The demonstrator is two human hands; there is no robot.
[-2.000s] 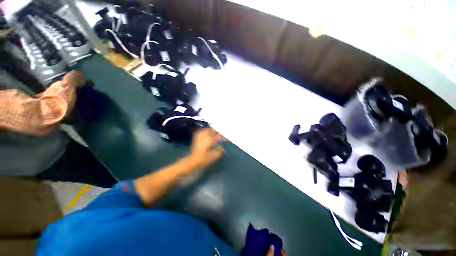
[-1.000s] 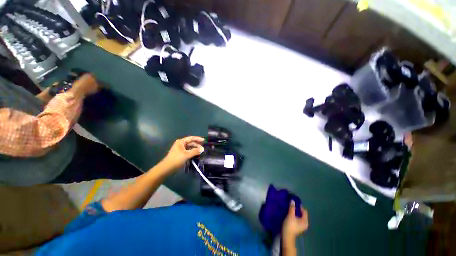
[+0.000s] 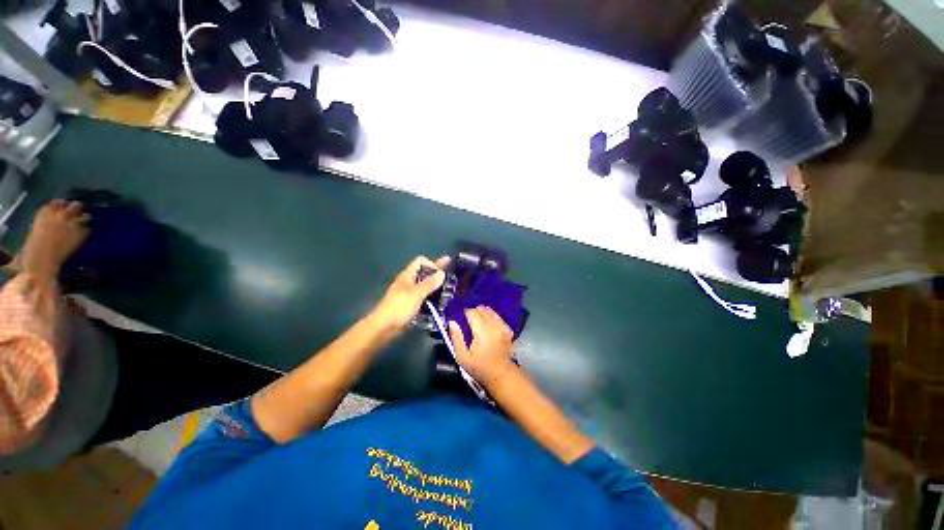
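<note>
A black multi-head camera lies on the green bench in front of me, partly hidden by my hands and a cloth. My left hand grips its left side. A white cable runs down from near my left fingers toward my shirt. My right hand holds the purple cloth against the middle of the camera. The camera's lower end shows dark below my right hand.
One black camera sits on the white strip at back left, others behind it. Two more stand at right, near clear ribbed bags and a carton. A neighbour's hand and purple cloth are at far left.
My left hand has brought a camera from the white strip's edge onto the bench before me. My right hand has moved left with the cloth and now presses it on the camera.
</note>
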